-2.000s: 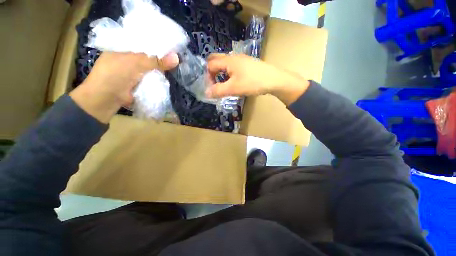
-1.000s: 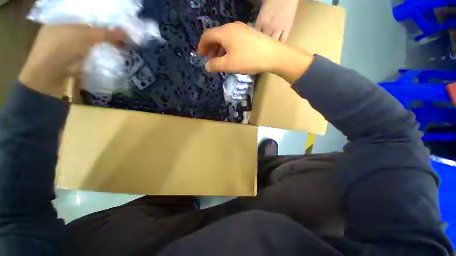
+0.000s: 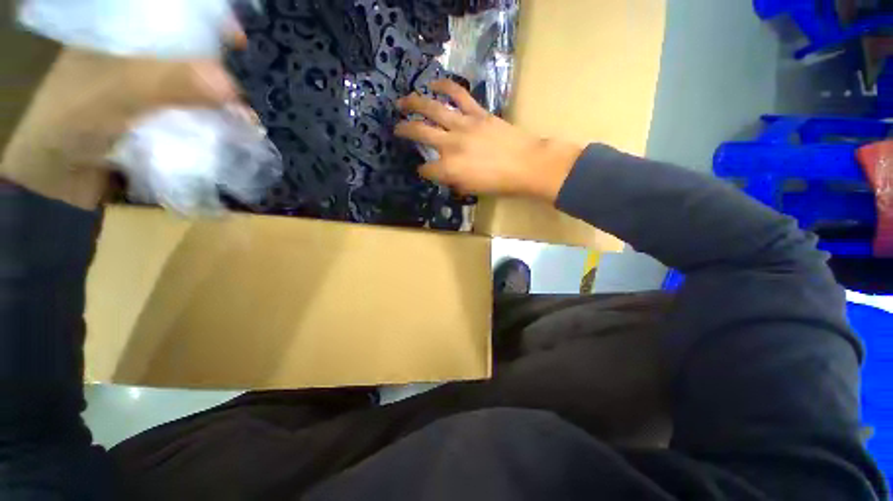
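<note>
Black plates (image 3: 318,108) with round holes lie in a loose heap in the open main cardboard box (image 3: 304,303). My left hand (image 3: 127,108), blurred, is closed on bunched clear plastic bags (image 3: 196,161) over the box's left side; whitish film shows above and below the fist. My right hand (image 3: 475,147) rests with fingers spread on the right part of the heap, over something pale and shiny; whether it grips anything cannot be told. Bagged plates (image 3: 497,59) in shiny film stand along the box's right wall.
The box's near flap folds toward me and its right flap (image 3: 592,108) folds outward. Blue plastic stools (image 3: 803,186) stand at the right, one with a red item (image 3: 878,186) on it. Yellow-black tape (image 3: 589,272) marks the floor. My shoe (image 3: 511,277) is beside the box.
My left hand has moved left with the bunched bags. My right hand has let go of the clear bag and lowered onto the plates. Another person's hand, at the box's right a second ago, is gone.
</note>
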